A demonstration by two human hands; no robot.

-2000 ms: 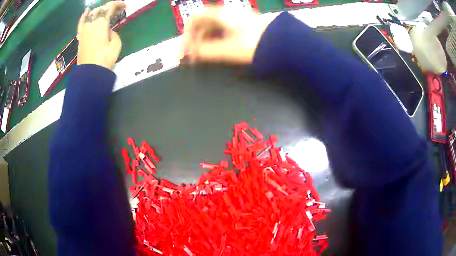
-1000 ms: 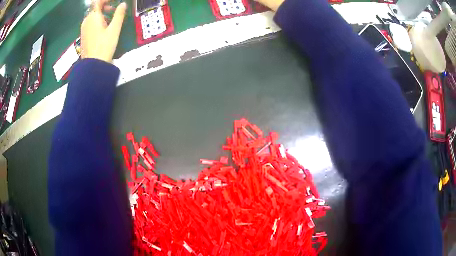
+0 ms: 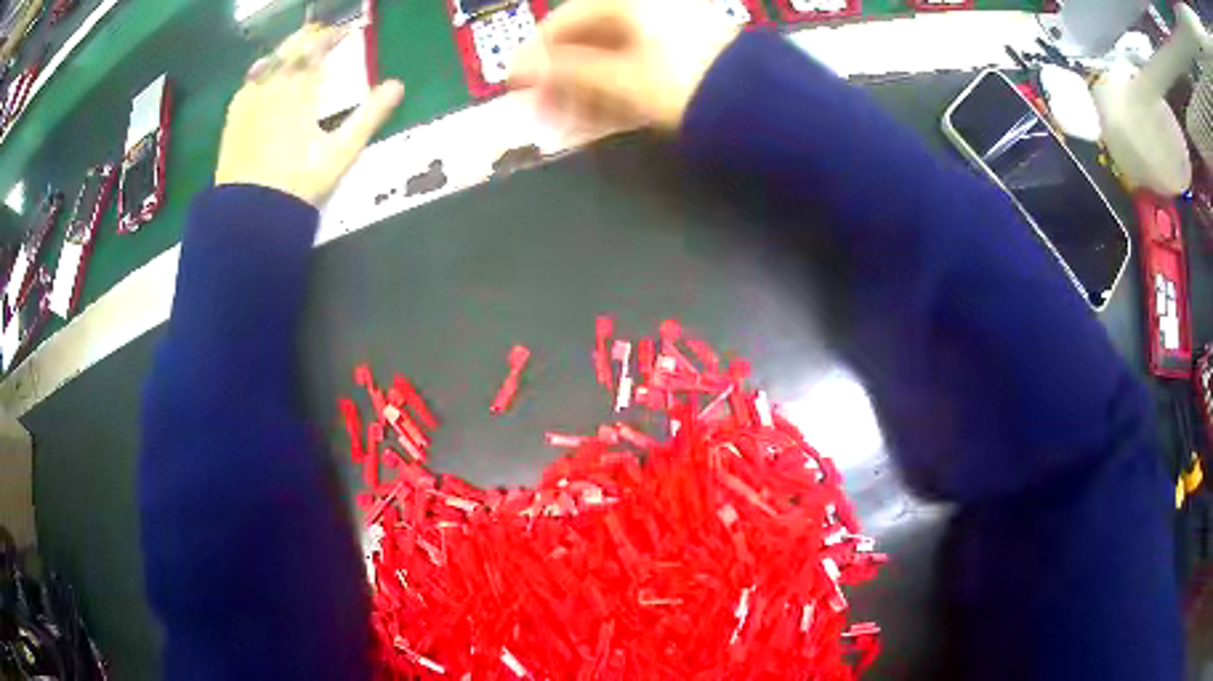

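Observation:
A heap of small red strips (image 3: 625, 559) lies on the dark worktop nearest me, with one stray strip (image 3: 510, 379) apart from it. My left hand (image 3: 290, 120) is over the green belt at a red-edged unit (image 3: 349, 73), thumb spread to the right; its fingertips are blurred, and I cannot tell whether it grips the unit. My right hand (image 3: 612, 67) is blurred beside a phone unit with a white keypad panel (image 3: 503, 48), its fingers bent together. I cannot tell whether a strip is between them.
More red-edged units lie on the belt at left (image 3: 144, 157) and along the top edge. The curved white rail (image 3: 459, 157) borders the belt. At right lie a smartphone (image 3: 1044, 186), a white rounded fixture (image 3: 1141, 131) and a red unit (image 3: 1165, 286). Dark cables sit at lower left.
My right hand has come back from the top edge to the keypad unit. My left hand has moved slightly right and down onto a unit. Belt units have shifted, and a stray strip now lies above the heap.

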